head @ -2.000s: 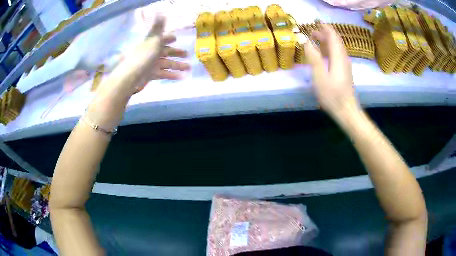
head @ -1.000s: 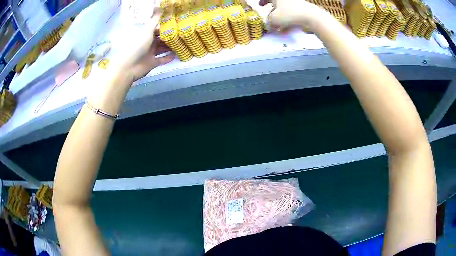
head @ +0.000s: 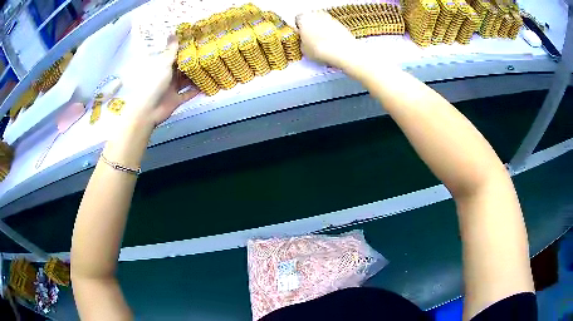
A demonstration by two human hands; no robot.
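A block of yellow-gold ribbed flexible circuit stacks (head: 235,53) stands in rows on the white-covered shelf (head: 402,56). My left hand (head: 154,88) is at the block's left side, its fingers and thumb partly hidden behind and beside the end stacks. My right hand (head: 321,39) is at the block's right end, with its fingers curled. The stacks lie between my two hands. Whether either hand bears weight or only presses on the stacks cannot be told.
More yellow stacks (head: 436,22) stand to the right, beside a dark-handled tool (head: 541,36). Loose yellow pieces (head: 96,111) and a pink item (head: 70,114) lie at the left. A bag of pink-white wires (head: 308,266) lies on the green bench (head: 188,282) below the shelf.
My hands have gone from open and apart to both ends of the stack block. The block appears further left in view and closer packed, partly because the head view shifted.
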